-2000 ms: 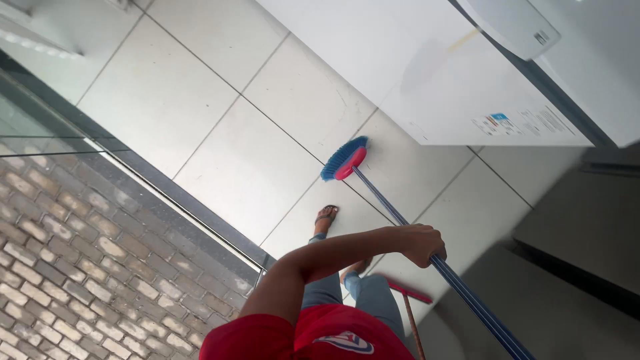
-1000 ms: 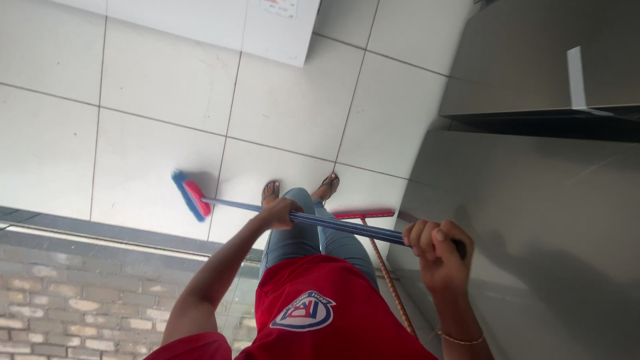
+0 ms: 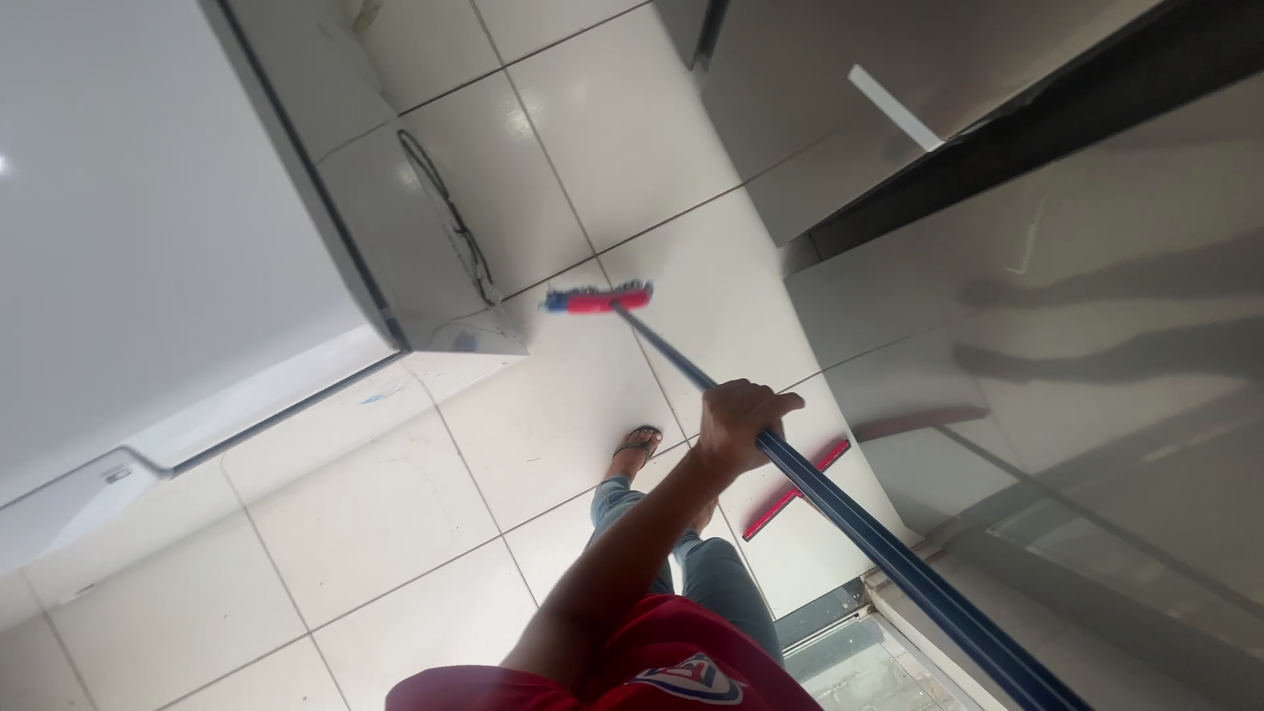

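Observation:
My left hand (image 3: 741,425) is closed around the blue pole (image 3: 889,553) of a broom, about midway along the part in view. The pole slants from the lower right up to the broom's pink-red head (image 3: 597,301), whose blue and dark bristles rest on or just above the white floor tiles, slightly blurred. My right hand is out of the frame, as is the pole's upper end. A red floor squeegee (image 3: 795,489) lies by my feet, under the line of the pole.
A large white appliance (image 3: 178,227) stands at the left, with a dark cable (image 3: 449,212) along its side near the floor. Glossy grey appliance panels (image 3: 1066,326) line the right, reflecting legs and the squeegee. A glass panel's edge (image 3: 869,642) shows below.
The view has turned strongly. One second ago both my hands were on the pole; now only my left hand shows. The broom head has moved from beside my feet to the floor ahead of them.

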